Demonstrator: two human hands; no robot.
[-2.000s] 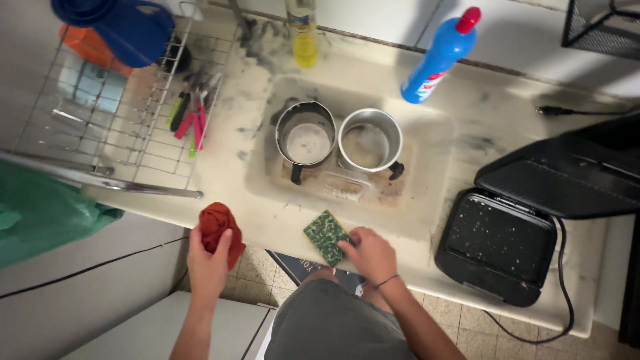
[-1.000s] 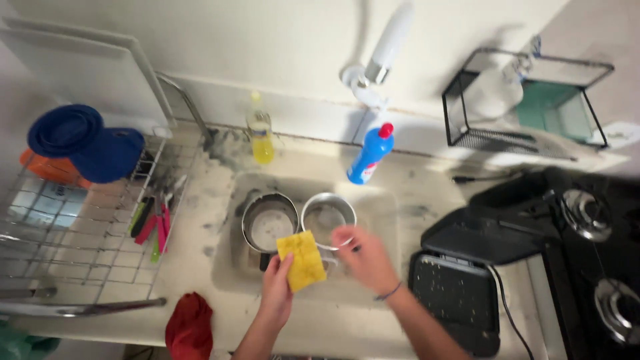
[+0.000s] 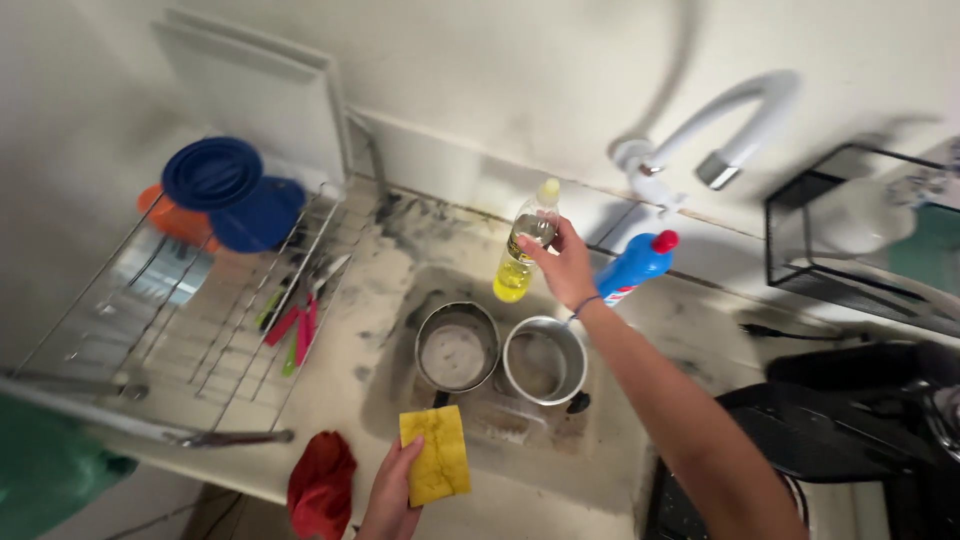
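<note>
My left hand holds a yellow sponge, its yellow face up, over the sink's near edge. My right hand is closed around a clear bottle of yellow dish soap behind the sink. Two metal pots, a darker one and a shiny one, stand side by side in the sink basin. Partly behind my right wrist is a blue bottle with a red cap. A red cloth lies at the counter's front edge, left of my left hand.
On the left a wire dish rack holds blue and orange plastic items, with knives and pink-handled utensils. A white faucet reaches out from the wall. At right are a black wire basket and a black open appliance.
The red cloth, in my left hand two seconds ago, lies on the counter. The sponge passed from my right hand to my left, yellow face now up. My right hand has taken hold of the soap bottle.
</note>
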